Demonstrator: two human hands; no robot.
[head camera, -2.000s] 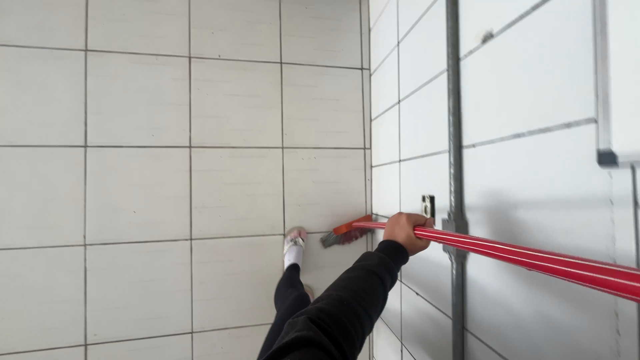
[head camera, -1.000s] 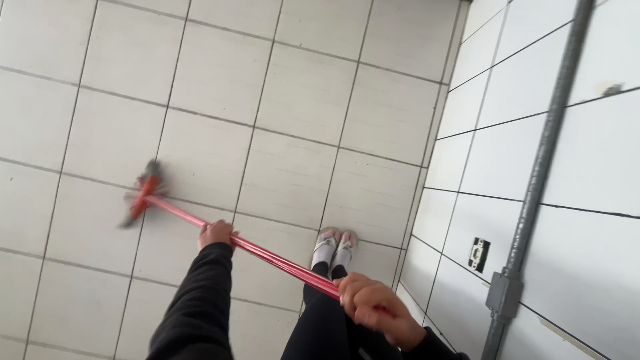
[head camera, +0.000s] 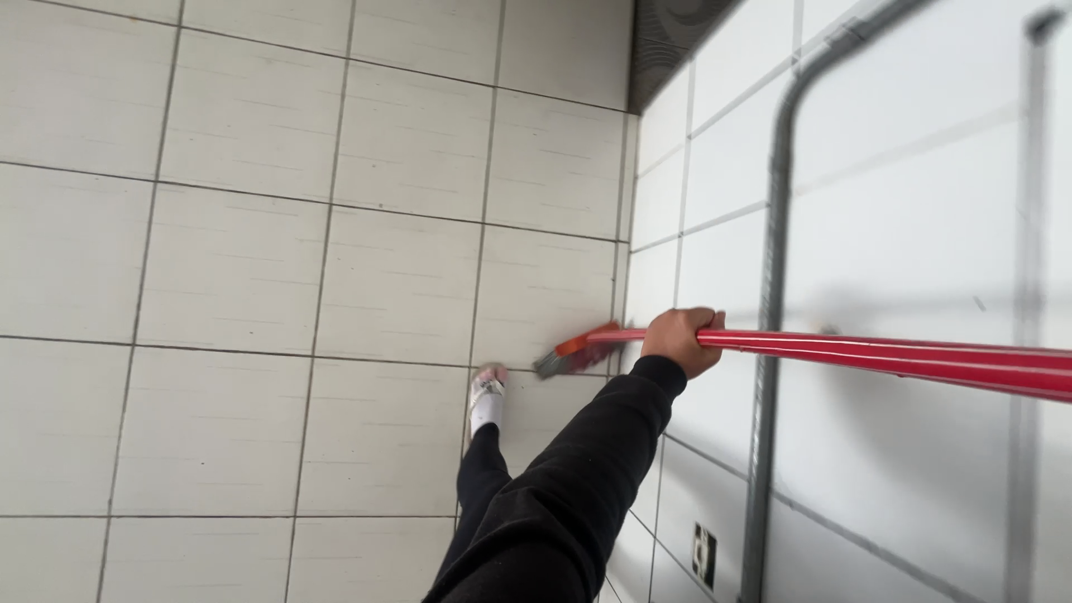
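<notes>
My left hand (head camera: 682, 342), in a black sleeve, is closed around the lower part of a red broom handle (head camera: 879, 350). The handle runs across the view and leaves it at the right edge. Left of the hand, the broom head (head camera: 582, 347), orange with grey and dark red bristles, is at the floor beside the foot of the white tiled wall; it is blurred. My right hand is out of view, as is the handle's upper end.
A foot in a white sock and a light sandal (head camera: 487, 394) stands on the tiled floor (head camera: 402, 285), just left of the broom head. Grey metal conduit (head camera: 772, 251) runs along the wall (head camera: 896, 251). A wall outlet (head camera: 703, 555) is low on it. Dark patterned material (head camera: 670, 42) lies beyond the wall's corner.
One second ago the broom head was out on the floor to the left, with both hands on the handle. It has moved right to the wall, and my right hand has left the view.
</notes>
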